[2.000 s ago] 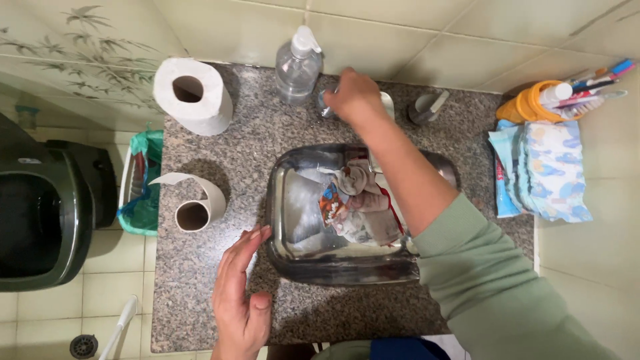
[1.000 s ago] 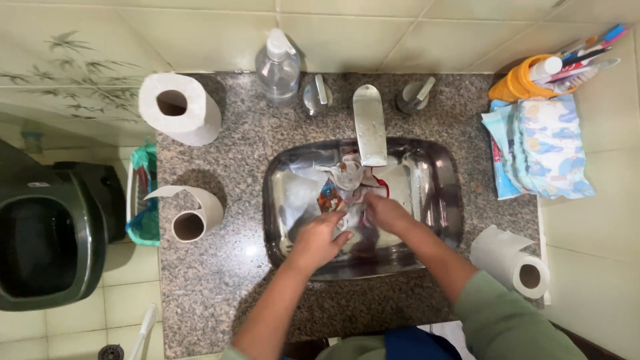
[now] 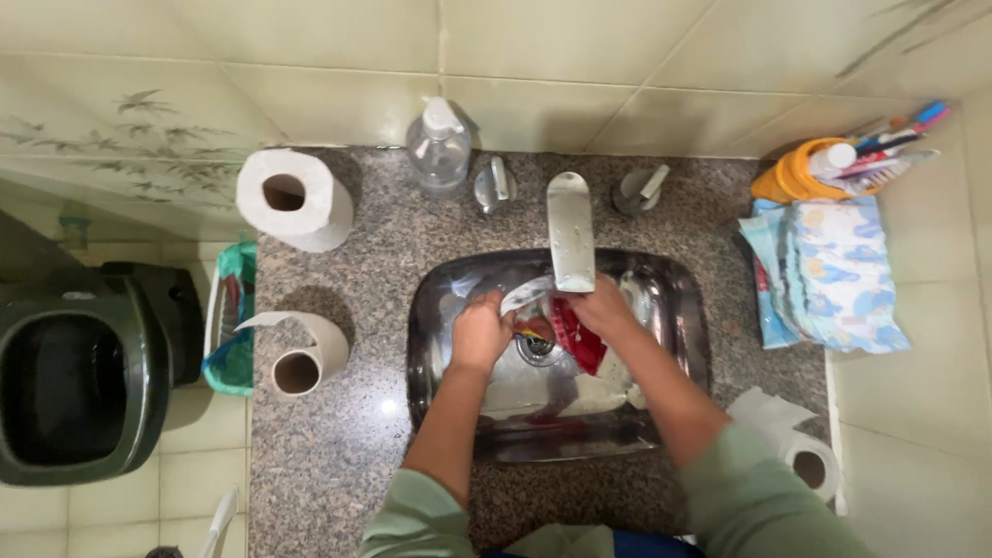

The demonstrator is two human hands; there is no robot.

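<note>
Both hands are inside a steel sink basin (image 3: 496, 399), below the metal faucet spout (image 3: 571, 232). My left hand (image 3: 482, 333) grips the left side of a wet cloth item (image 3: 528, 293), whose visible parts are white with dark marks. My right hand (image 3: 604, 310) holds its right side, where a red part (image 3: 577, 341) hangs down; the spout's end partly covers the fingertips. A small patch of orange, yellow and blue shows between the hands. Just beneath the cloth lies the round drain (image 3: 539, 349).
Two tap handles (image 3: 494, 186) (image 3: 642, 188) flank the spout. A clear pump bottle (image 3: 439, 147) stands behind. Toilet paper rolls (image 3: 294, 200) (image 3: 310, 353) (image 3: 806, 461) sit at both sides. At right are folded diapers (image 3: 845, 271) and an orange toothbrush holder (image 3: 798, 170); a toilet (image 3: 85, 372) is left.
My right hand was behind the basin by the left tap handle two seconds ago, then joined my left hand on the bunched cloth. Now the cloth is lifted nearer the spout, its red part spread out.
</note>
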